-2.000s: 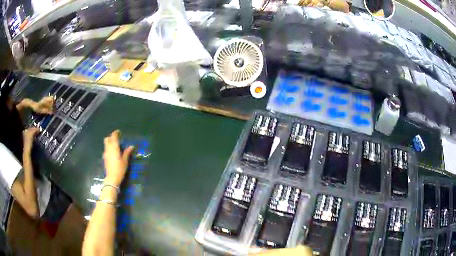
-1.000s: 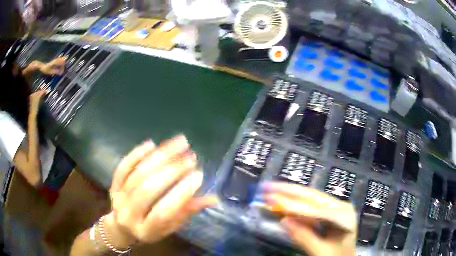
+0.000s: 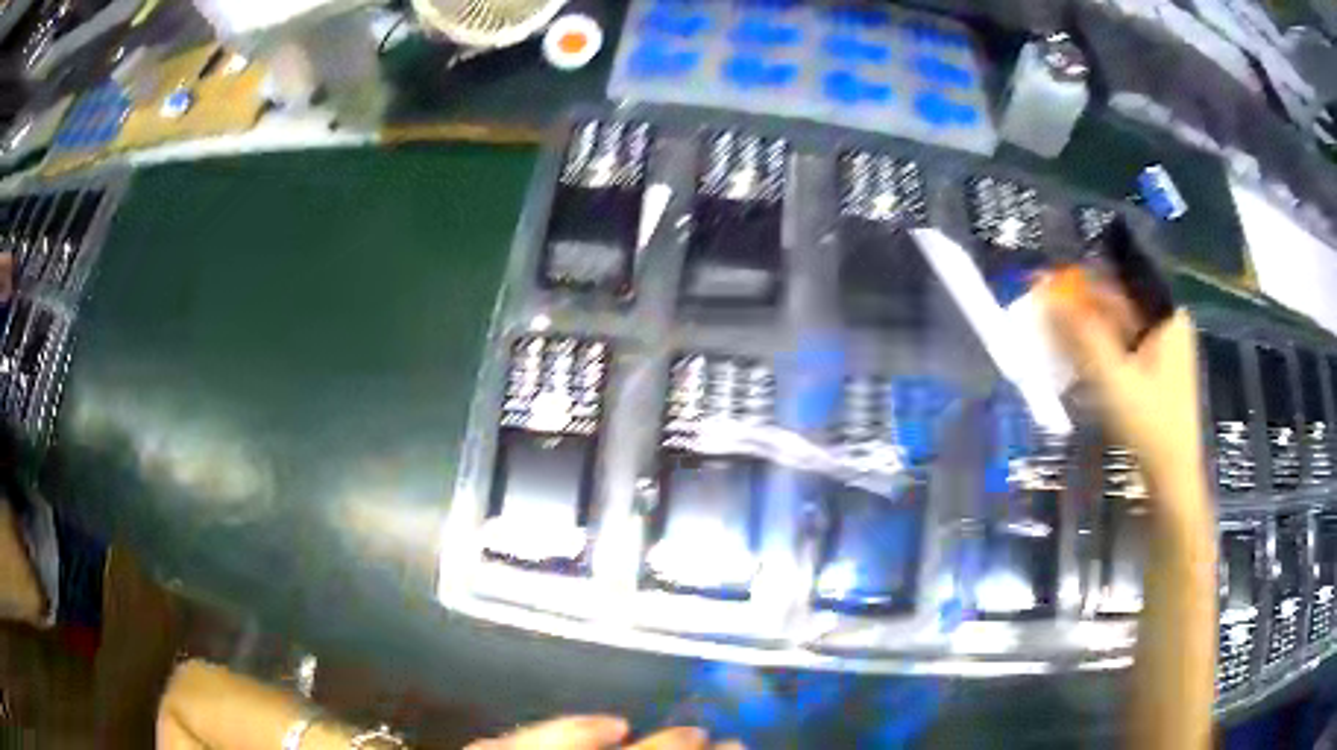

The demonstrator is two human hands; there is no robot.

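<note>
A clear ridged blister tray (image 3: 634, 330) holds two rows of black keypad phones (image 3: 546, 454). My right hand (image 3: 1107, 330) is over the tray's right part, blurred, with a white-and-orange card (image 3: 1059, 301) and a dark handheld block (image 3: 1136, 279) in its fingers. A white strip (image 3: 975, 301) slants across the phones beside it. Blurred clear film with blue prints (image 3: 814, 381) lies or hangs over the lower row and front edge; what holds it is unclear. My left hand (image 3: 587, 734) is mostly cut off by the bottom edge, only fingers and the braceleted wrist showing.
Behind the tray are a film sheet with blue prints (image 3: 799, 59), a whitish bottle (image 3: 1044, 95), a small blue-and-white item (image 3: 1160, 192), a round disc with orange centre (image 3: 572, 41) and a fan (image 3: 491, 12). Other phone trays stand at right (image 3: 1273, 506) and far left (image 3: 66, 293).
The view has swung right and down. My right hand has moved from the near-left phones to the tray's right part. My left hand has dropped to the bottom edge. Blue-printed film now shows over the phones.
</note>
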